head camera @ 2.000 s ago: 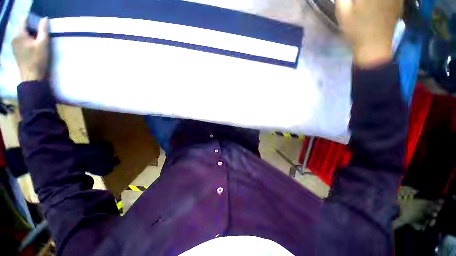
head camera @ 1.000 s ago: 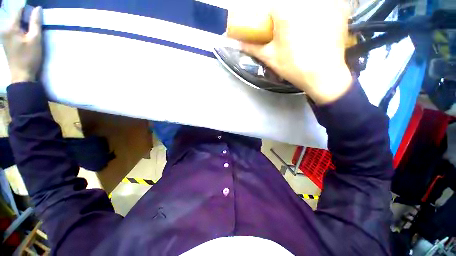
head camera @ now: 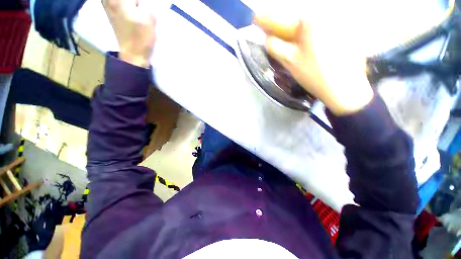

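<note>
The steam iron (head camera: 268,76), with a shiny curved soleplate edge, rests on the dark strip with its white band (head camera: 202,25). A short dark piece of the strip shows on the iron's right side. My right hand (head camera: 313,60) is closed round the iron's handle, which it mostly hides. My left hand (head camera: 134,30) is at the top left, near the strip's left end. Glare and the frame's edge hide its fingertips, so I cannot tell if it holds the cloth.
The white table cover (head camera: 283,136) slants down to the right, stained near the iron. A dark bundle (head camera: 55,20) hangs at the table's left end. Dark strips (head camera: 50,96) lie on cardboard below. Red crates stand far left (head camera: 12,40) and under the table (head camera: 326,217). Dark hoses run behind the iron.
My right hand has brought the iron from the right onto the strip. The view has since turned, so table and strip slant more and the left-end bundle shows.
</note>
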